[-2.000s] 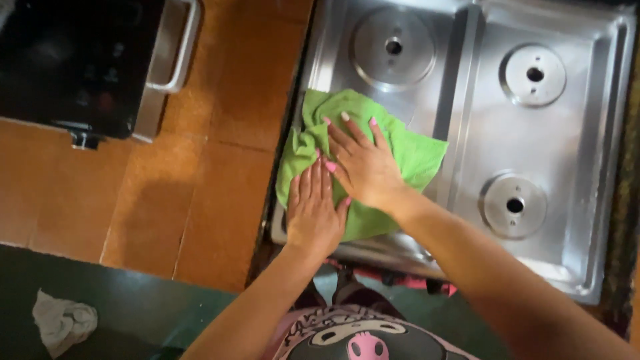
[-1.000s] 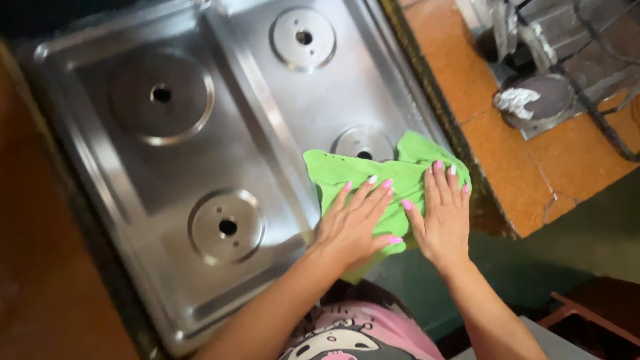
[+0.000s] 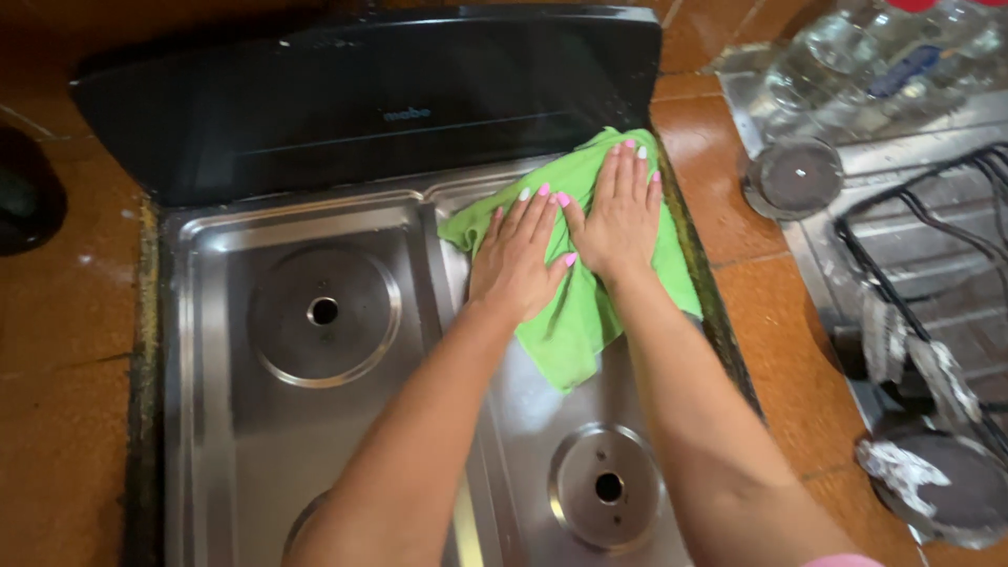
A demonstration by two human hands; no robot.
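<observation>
A green cloth (image 3: 575, 331) lies spread over the back right part of a stainless steel stove top (image 3: 276, 449). My left hand (image 3: 520, 264) rests flat on the cloth's left part, palm down, fingers pointing away from me. Just right of it, my right hand (image 3: 622, 209) presses flat on the cloth near the right back corner, its fingertips close to the black backguard (image 3: 362, 102). Neither hand grips the fabric. The burner area under the cloth is hidden. Round burner recesses with centre holes show at the left (image 3: 323, 315) and front right (image 3: 608, 488).
Orange tiles (image 3: 764, 339) border the stove. On the right, a metal drainboard (image 3: 819, 276) holds clear plastic bottles (image 3: 835, 55), black burner grates (image 3: 890, 291) and a round burner piece with foil (image 3: 945, 480). A dark object (image 3: 27, 189) stands at the far left.
Both hands and the green cloth have moved from the front left of the stove top, then the front right, to its back right corner. The view has swung, and the backguard now shows.
</observation>
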